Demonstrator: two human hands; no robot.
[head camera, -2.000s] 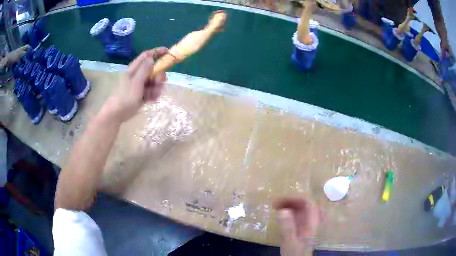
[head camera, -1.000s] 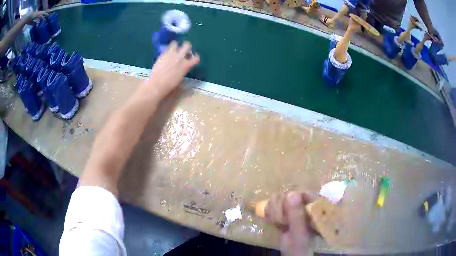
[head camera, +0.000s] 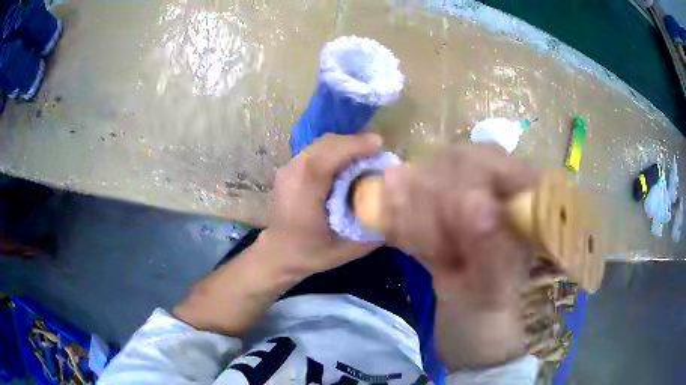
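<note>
My left hand grips a blue boot near the bench's front edge, around its fluffy white-lilac cuff. My right hand, blurred, holds a tan carved wooden piece. Its narrow end is at the dark cuff opening; how far it is in cannot be told. Its wide flat end, with small dark holes, points right. The other boot of the pair leans beyond my left hand, its cuff opening facing up.
A white glue bottle lies beyond my right hand. Right of it are a green-yellow stick and a black-yellow item. Blue boots stand far left. Wooden pieces fill a crate at lower right. The green belt is at upper right.
The view has tilted down. My left hand has brought the boots from the belt to the bench's front edge. The wooden piece in my right hand now meets one cuff.
</note>
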